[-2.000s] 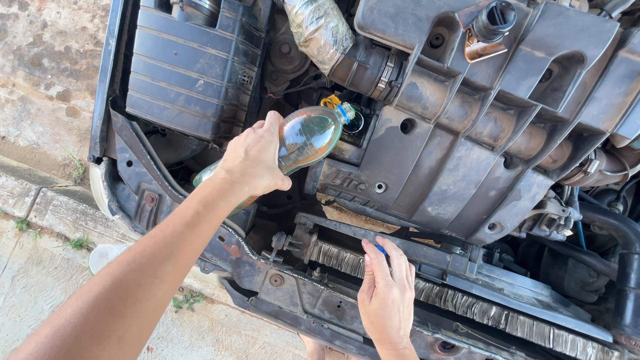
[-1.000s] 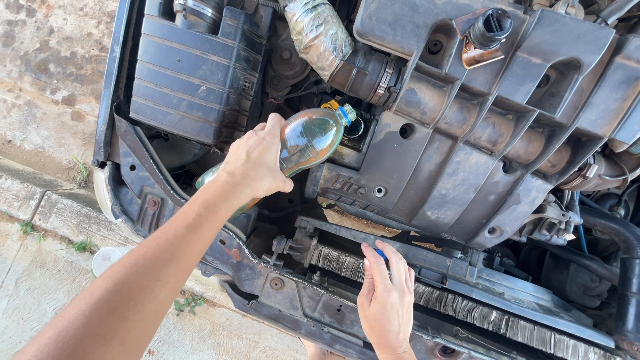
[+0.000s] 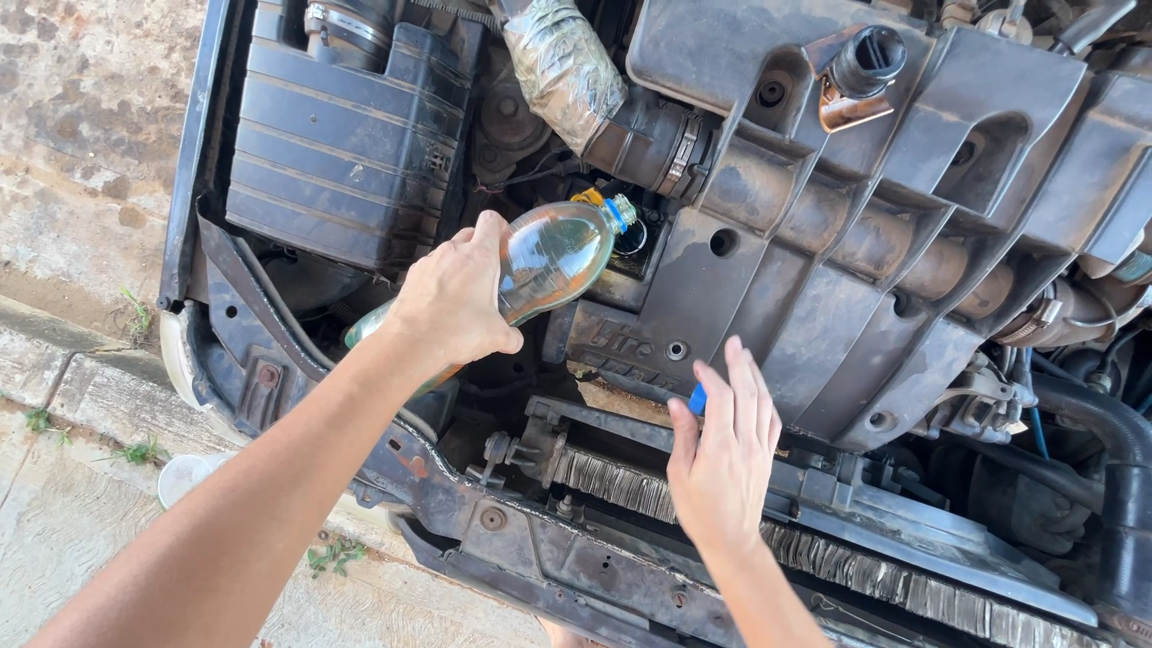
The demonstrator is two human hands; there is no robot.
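My left hand (image 3: 454, 292) grips a clear plastic bottle (image 3: 558, 252) holding greenish liquid, tilted with its uncapped neck toward the upper right. The bottle's mouth lies over a dark opening with a ring (image 3: 632, 238) beside the plastic engine cover (image 3: 747, 270); whether liquid flows out cannot be told. A yellow piece (image 3: 589, 196) shows just behind the neck. My right hand (image 3: 727, 450) pinches a small blue cap (image 3: 697, 399) between thumb and fingers, above the front edge of the engine cover and the radiator (image 3: 621, 486).
An air filter box (image 3: 337, 144) fills the upper left of the engine bay, with a tape-wrapped hose (image 3: 562, 72) beside it. An oil filler neck (image 3: 868, 63) rises at the upper right. The metal front crossmember (image 3: 540, 531) runs below; a white cup (image 3: 184, 477) stands on the pavement.
My right hand, with the blue cap, has moved up slightly toward the engine cover. The bottle and my left hand stay nearly in place.
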